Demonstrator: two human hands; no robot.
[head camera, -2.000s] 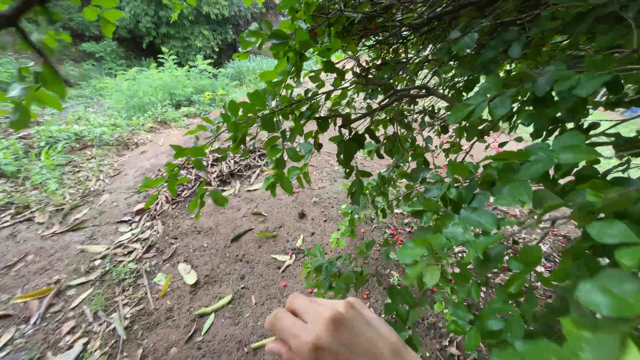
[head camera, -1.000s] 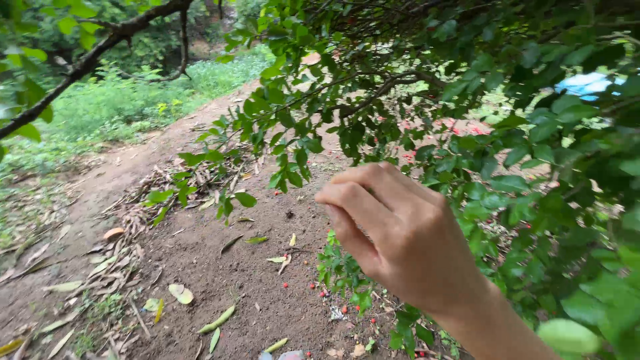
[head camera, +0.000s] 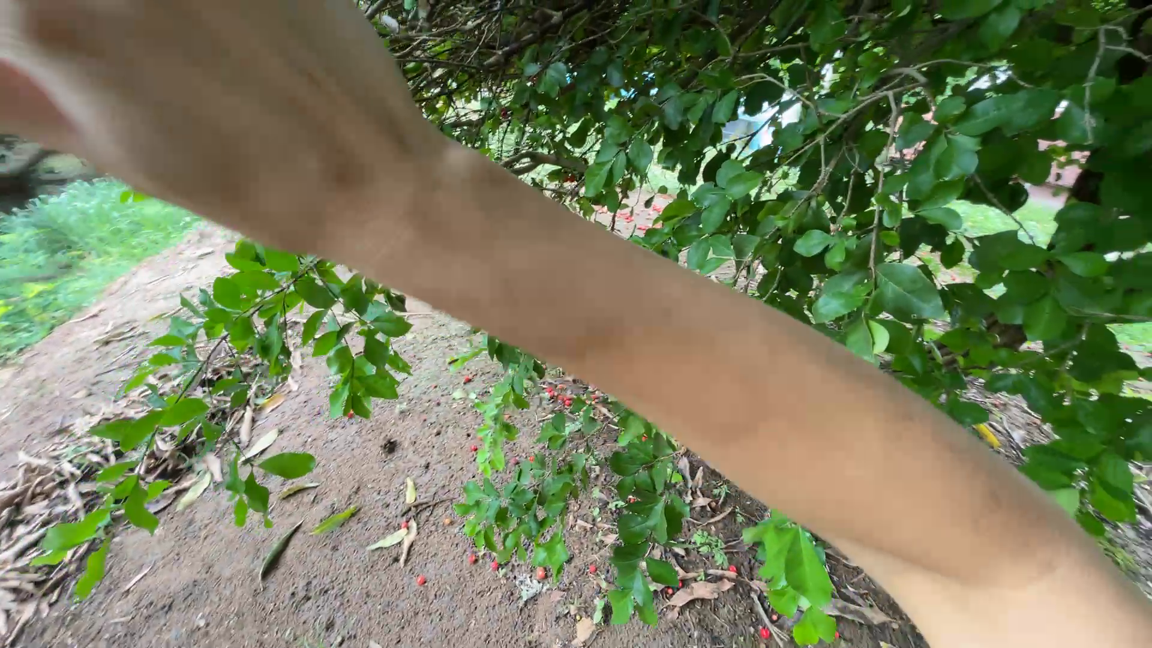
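My right hand (head camera: 207, 99) is raised at the upper left, blurred and very near the camera; its fingers lie beyond the left edge, so what they hold or touch is hidden. The bare forearm runs from there down to the lower right corner, across the leafy branches of a shrub (head camera: 900, 288). A drooping leafy twig (head camera: 351, 351) hangs below the wrist. My left hand is not in view.
Bare brown soil (head camera: 351, 558) lies below, with small red berries (head camera: 421, 580) and fallen leaves on it. Dry leaf litter (head camera: 27, 531) is heaped at the left, and green undergrowth (head camera: 81, 261) grows behind. Low branches fill the upper right.
My right hand has risen from the bottom edge through the middle to the upper left, and now the whole forearm shows. The view has shifted somewhat to the right.
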